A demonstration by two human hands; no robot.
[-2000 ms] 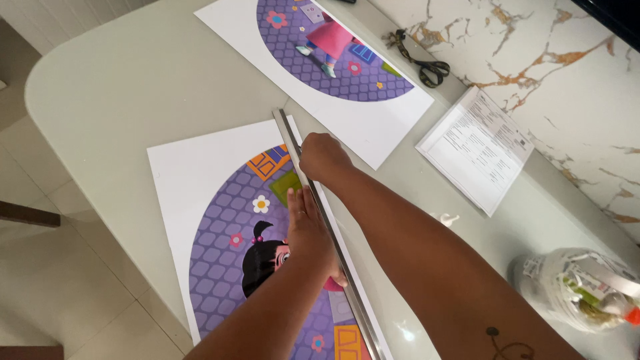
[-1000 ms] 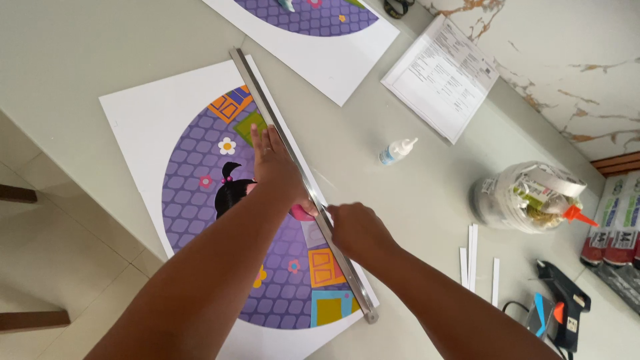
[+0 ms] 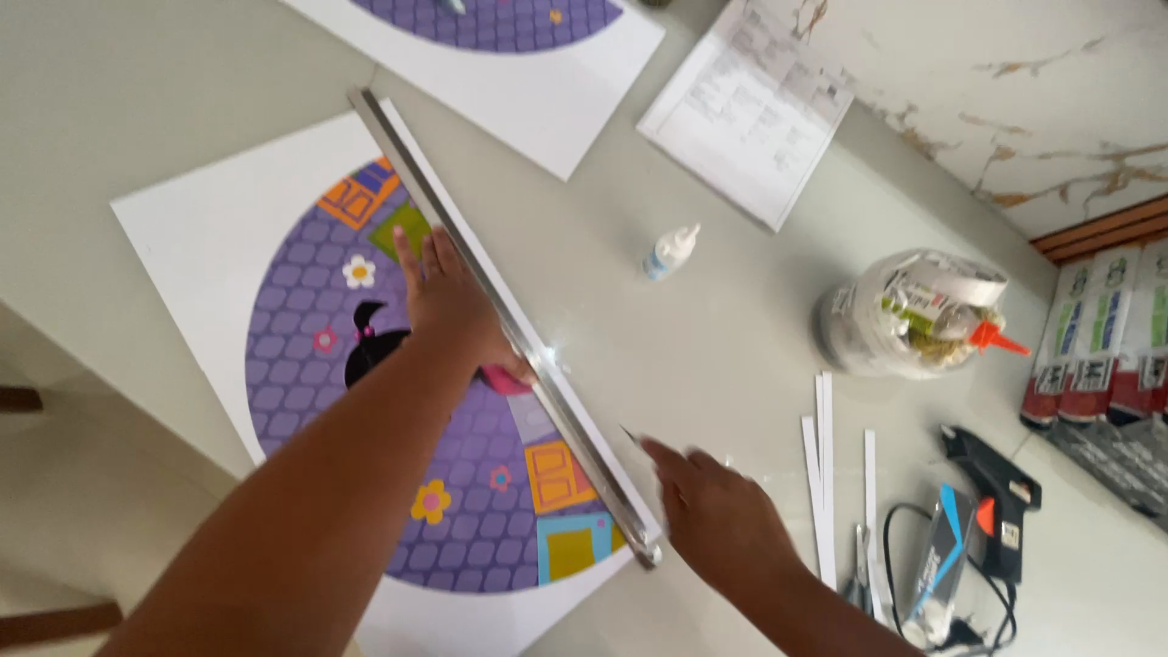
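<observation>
A white sheet (image 3: 182, 219) with a round purple cartoon print lies on the table, partly hidden by my left forearm. Along its right side runs a metal straightedge (image 3: 474, 265), set diagonally, with a white strip of sheet showing beyond it. My left hand (image 3: 456, 306) presses flat on the print, fingers spread, its thumb side against the straightedge. To the right of the straightedge's lower part, my right hand (image 3: 716, 502) is off the sheet, closed on a small thin tool with a dark pointed tip (image 3: 630, 434), probably a blade.
A second printed sheet (image 3: 547, 119) and a sheaf of printed papers (image 3: 748, 109) lie beyond. Rightward are a small white bottle (image 3: 671, 253), a clear plastic jar (image 3: 912, 315), narrow white strips (image 3: 825, 484), a black glue gun (image 3: 999, 502) with its cord and paper packs (image 3: 1095, 338).
My right hand has moved down along the straightedge from near its top and now stands off to its right. The left hand remains on the print. The view has shifted.
</observation>
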